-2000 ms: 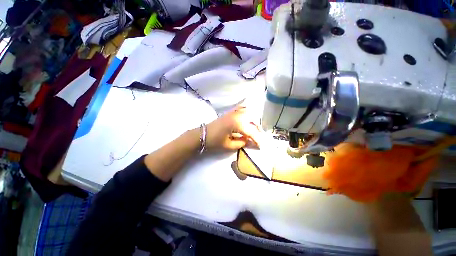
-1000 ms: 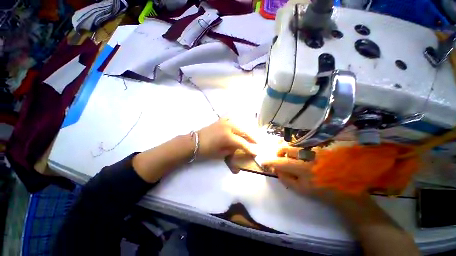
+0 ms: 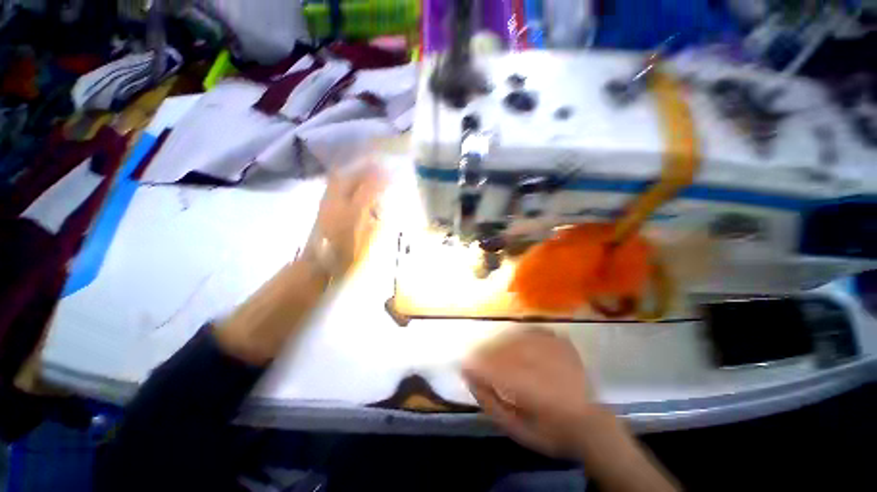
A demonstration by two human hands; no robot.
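The white industrial sewing machine (image 3: 577,144) stands at centre right, its needle area glaring under the lamp. My left hand (image 3: 348,213) is blurred, left of the needle area, beside the pale cloth; whether it holds anything cannot be told. My right hand (image 3: 534,384) is blurred and curled over the table's front edge, below the orange tassel (image 3: 577,271); its grip cannot be told. Pale panels with maroon edges (image 3: 226,135) lie bunched on the table behind my left hand. Any cloth under the needle is lost in the glare.
The white table (image 3: 221,235) has blue tape (image 3: 111,231) along its left end. A maroon panel (image 3: 48,259) hangs beyond it. Striped knit trim (image 3: 120,82) lies at the back left. A black phone (image 3: 760,332) lies at the right. A lime green basket (image 3: 370,19) stands at the back.
The view has swung to the right. My hands were close together at the needle; now they are apart, my left farther back and my right nearer the front edge.
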